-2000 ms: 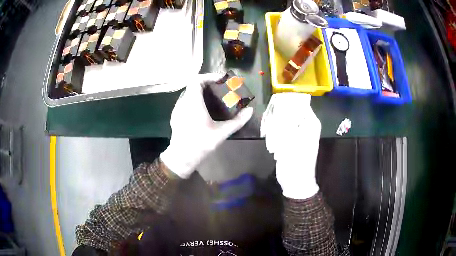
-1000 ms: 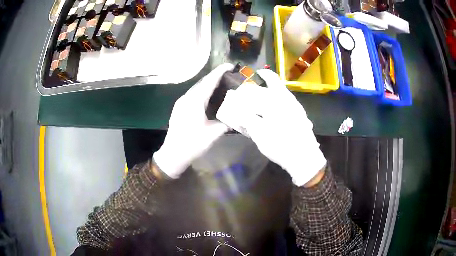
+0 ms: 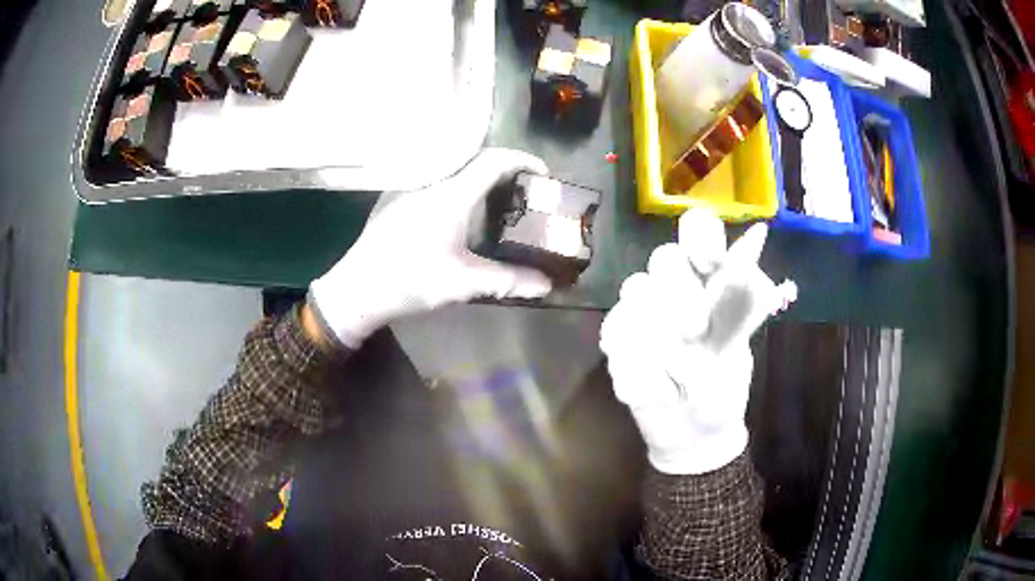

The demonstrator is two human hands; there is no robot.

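Observation:
My left hand (image 3: 437, 244), in a white glove, holds a black coil block (image 3: 547, 241) over the bench's front edge. Pale grey-white squares show on the block's top, and an orange-brown bit shows at its lower right. My right hand (image 3: 692, 340), also in a white glove, is raised to the right of the block, apart from it. Its fingers are partly spread, a grey patch shows on the glove, and I see nothing held in it. A small white-and-red piece (image 3: 784, 295) shows at its right edge; whether they touch is unclear.
A metal tray (image 3: 295, 179) with several coil blocks stands at left. Another coil block (image 3: 571, 80) stands behind my left hand. A yellow bin (image 3: 709, 209) holds a white bottle and amber tape roll. Blue bins, one holding a wristwatch (image 3: 793, 136), stand right of it.
My right hand came onto the block, then moved away to the right and turned. The block, still in my left hand, is turned, and its squares now look pale instead of copper.

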